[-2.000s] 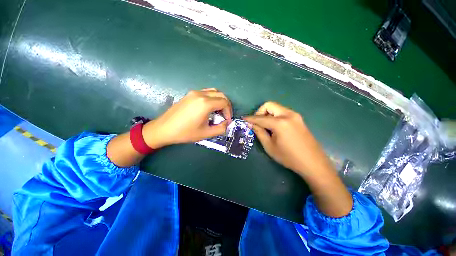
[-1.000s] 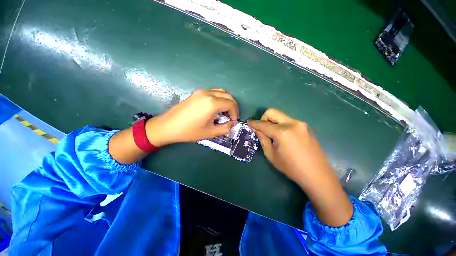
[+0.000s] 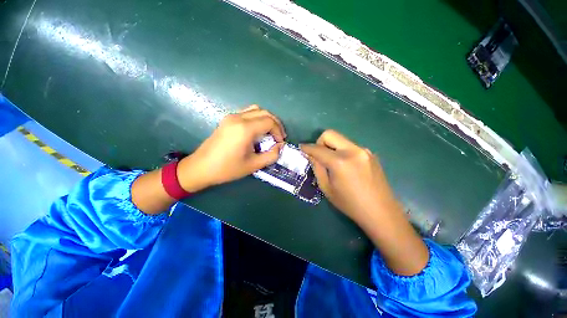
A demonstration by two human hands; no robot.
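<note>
An open phone unit (image 3: 292,169) lies tilted on the dark-green bench, with a silver-white middle and a dark end at its right. My left hand (image 3: 239,146) covers its left part, thumb and fingers pinched at its upper edge. My right hand (image 3: 348,171) is over its right end, with thumb and index fingertip close together at the upper right edge. Whether a small part is between the right fingertips is hidden. A red band (image 3: 173,180) is on my left wrist.
A clear plastic bag (image 3: 497,239) with dark contents lies at the bench's right. A small part (image 3: 436,227) is beside my right forearm. Another open phone unit (image 3: 492,54) lies on the green belt, beyond the worn white strip (image 3: 398,71). A dark object (image 3: 174,156) lies behind my left wrist.
My hands have drawn slightly apart, and more of the unit's silver-white middle shows while less of its dark end shows. The bag and belt unit sit slightly lower in view.
</note>
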